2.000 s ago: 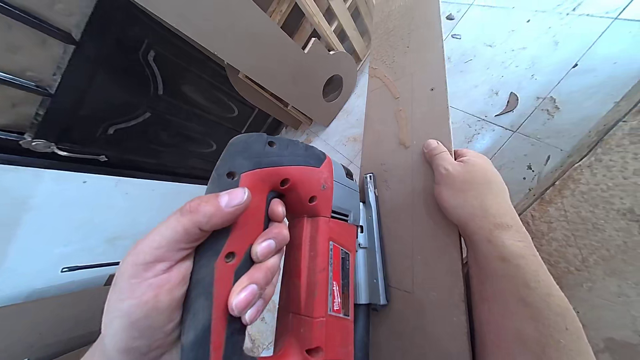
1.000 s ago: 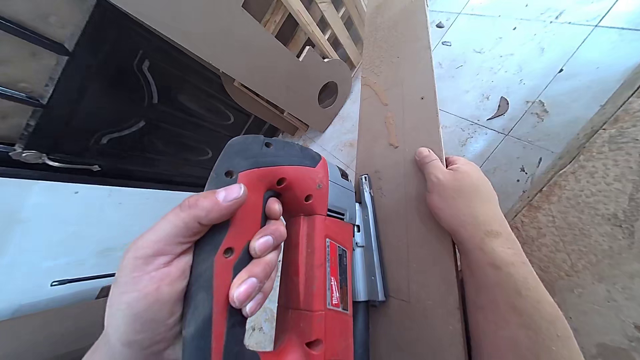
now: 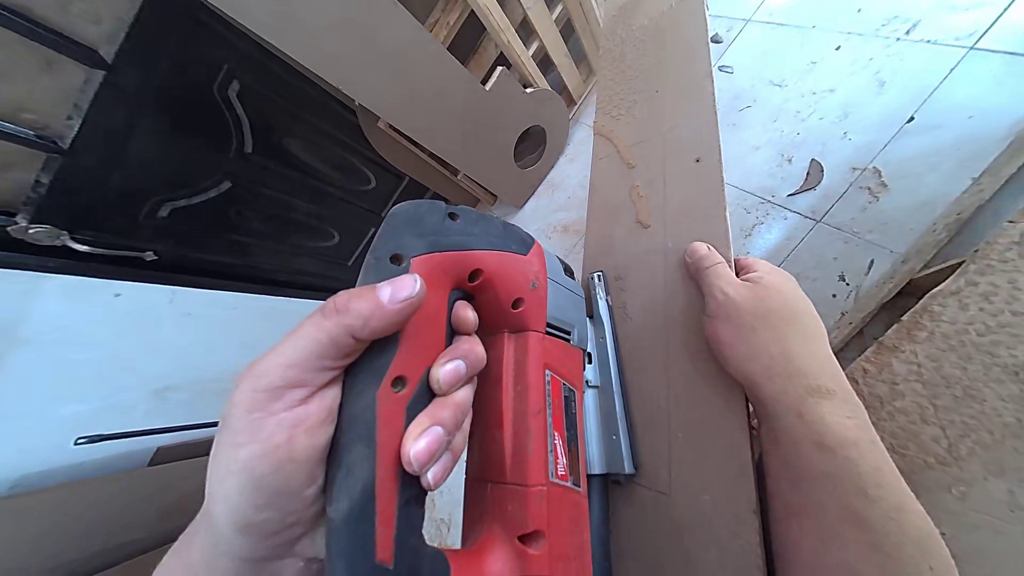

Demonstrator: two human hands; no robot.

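My left hand (image 3: 352,384) is wrapped around the handle of a red and black Milwaukee jigsaw (image 3: 512,400), its thumb on top and its fingers through the grip. The saw lies on its side, with its metal base plate (image 3: 612,376) against the left edge of a long brown wooden board (image 3: 680,336). The blade is hidden behind the body. My right hand (image 3: 760,320) clasps the board's right edge, thumb on the upper face and fingers beneath. Lines of sawdust (image 3: 640,204) and a faint marked line show on the board.
A cut panel with a round hole (image 3: 480,120) and a slatted wooden frame (image 3: 536,40) stand beyond the saw. At left is a black panelled door (image 3: 216,152) with a metal handle (image 3: 48,234). A curved offcut (image 3: 812,178) lies on the tiled floor; a sawdust-covered surface (image 3: 952,384) is at right.
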